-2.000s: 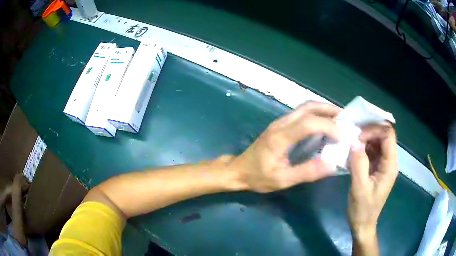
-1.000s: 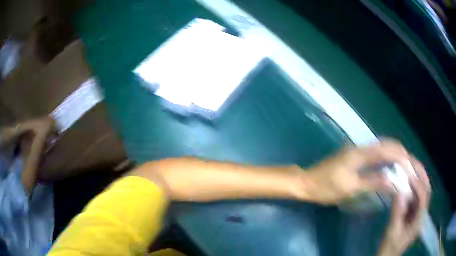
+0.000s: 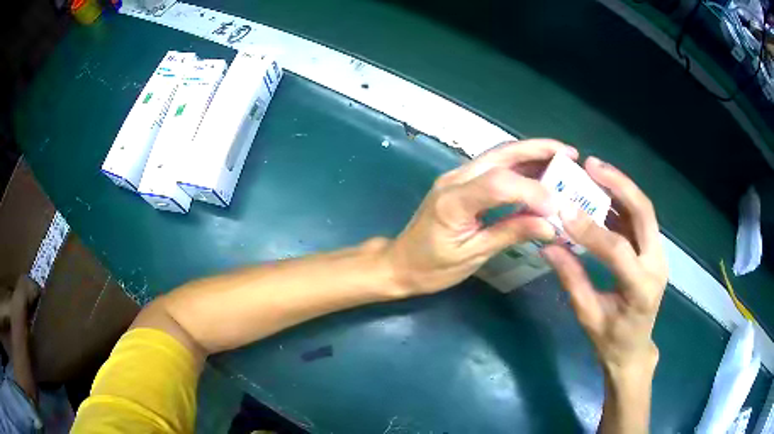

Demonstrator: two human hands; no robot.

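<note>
A white printed carton (image 3: 580, 193) with blue lettering on its end is held between my two hands, tilted, its end turned up towards me. Part of its body shows below my left hand. My left hand (image 3: 479, 216) has thumb and fingers on the left side of the carton end. My right hand (image 3: 619, 263) has its thumb and fingers on the right and near side of the end. The fingers hide parts of the carton, and whether its end flap is fully shut cannot be told.
Three closed white cartons (image 3: 191, 131) lie side by side at left on the green bench (image 3: 339, 178). A white rail (image 3: 424, 102) runs behind. At right are wrapped white products (image 3: 734, 381) and a yellow strip (image 3: 731, 288). At lower left, a person's hand is by a brown box (image 3: 81, 297).
The white wrapping that stuck out between my hands two seconds ago no longer shows; the printed carton end shows there instead. The view swung away and back.
</note>
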